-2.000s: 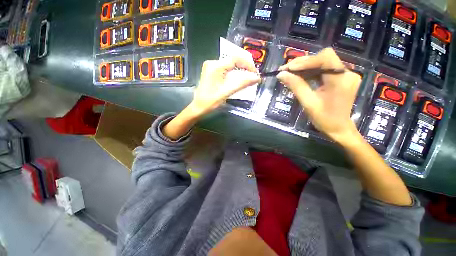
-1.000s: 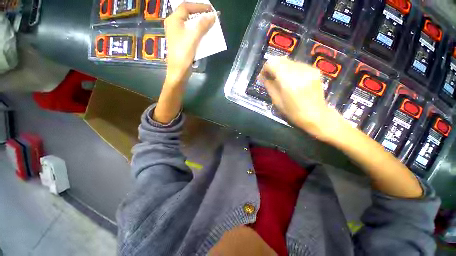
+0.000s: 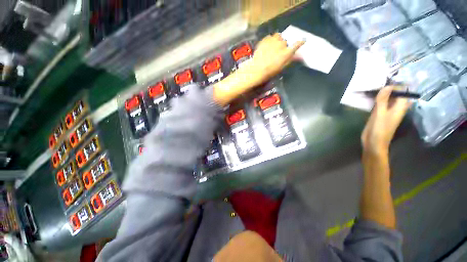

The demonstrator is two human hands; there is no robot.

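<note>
My left hand [image 3: 274, 53] reaches across the clear blister tray [image 3: 303, 137] and holds a white label sheet [image 3: 318, 52] by its left edge, above the bench. My right hand [image 3: 385, 115] is at the right and holds the dark tweezers [image 3: 399, 94], which point left over another white sheet [image 3: 364, 77]. Whether my right fingers also touch that sheet I cannot tell. The tray holds two rows of black units [image 3: 279, 125] with red-orange ovals. My left forearm and sleeve hide several of them.
A clear tray of orange-edged units [image 3: 95, 174] lies at the left. Greyish blister trays with pockets [image 3: 440, 61] lie at the far right. Blurred stacked trays [image 3: 138, 43] stand beyond the work, and a cardboard edge [image 3: 271, 11] shows at the top.
The view has swung to the right. My left hand has carried the sheet across the black-unit tray. My right hand has left the units and is now at the sheet on the right.
</note>
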